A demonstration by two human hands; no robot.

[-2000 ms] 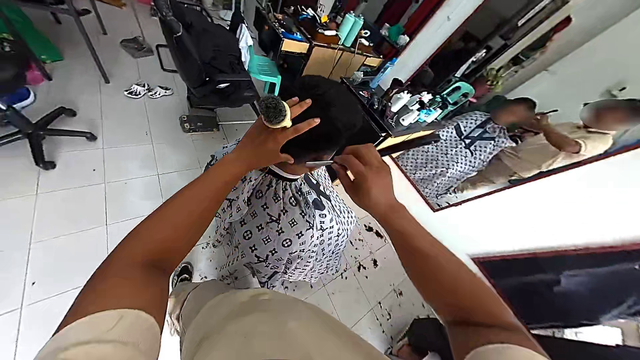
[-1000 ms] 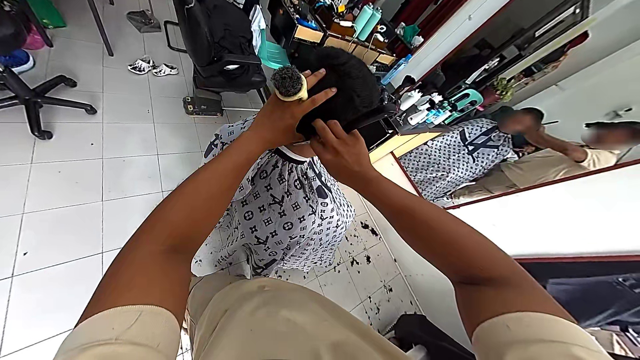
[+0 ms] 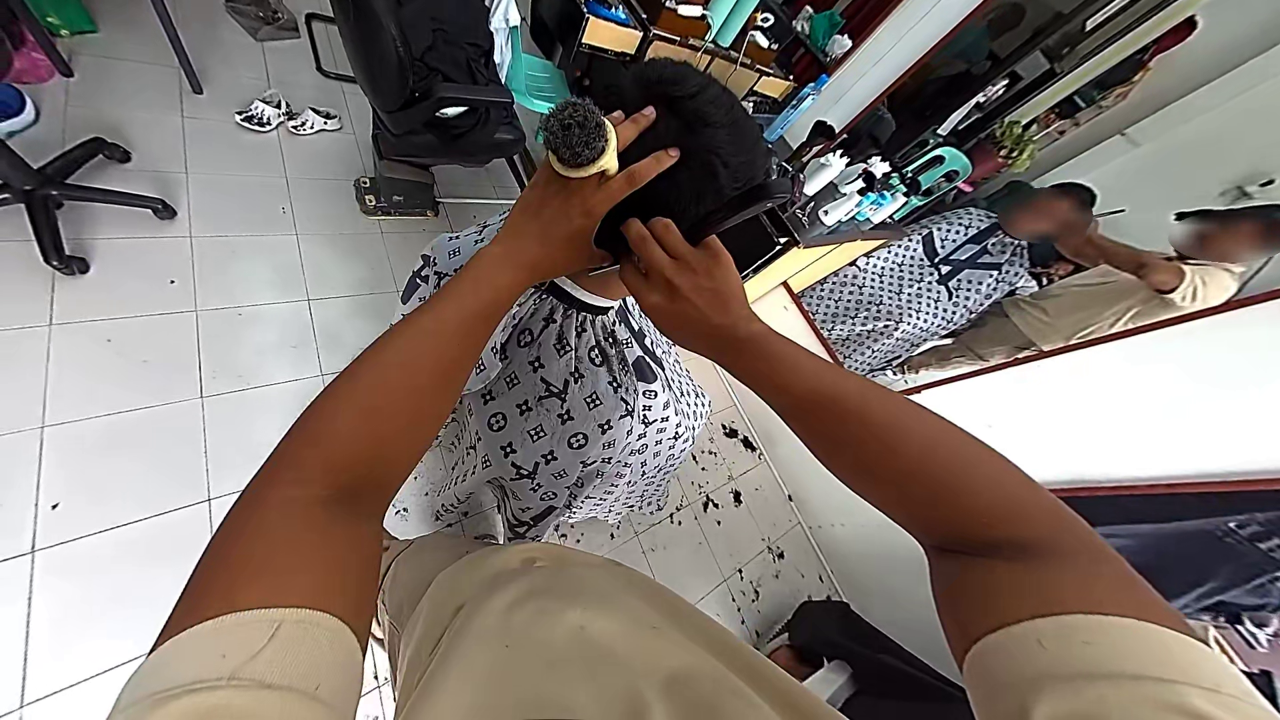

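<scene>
My left hand [image 3: 575, 215] rests with spread fingers on the seated person's dark hair [image 3: 690, 130]. A round brush [image 3: 575, 135] with dark bristles and a pale yellow collar is held in it, bristles up. Close beside it, my right hand [image 3: 690, 285] is at the nape, fingers bent round a slim bladed tool, mostly hidden; a sliver of its metal shows between the hands, and a black handle-like part [image 3: 742, 205] sticks out to the upper right. A white cape [image 3: 570, 410] with a dark pattern covers the person's shoulders, its black neckband [image 3: 580, 300] below my hands.
A black armchair [image 3: 430, 100] and a black wheeled chair base [image 3: 75, 190] stand to the left. Bottles [image 3: 850, 190] crowd a counter [image 3: 800, 265] at right, beneath a wall mirror [image 3: 1060, 340] reflecting both people. Cut hair [image 3: 735, 495] lies on the tiled floor.
Since two seconds ago my right hand has moved in closer to my left hand, and the silver blade seen between them then is now mostly covered. My left hand stays on the head with the brush.
</scene>
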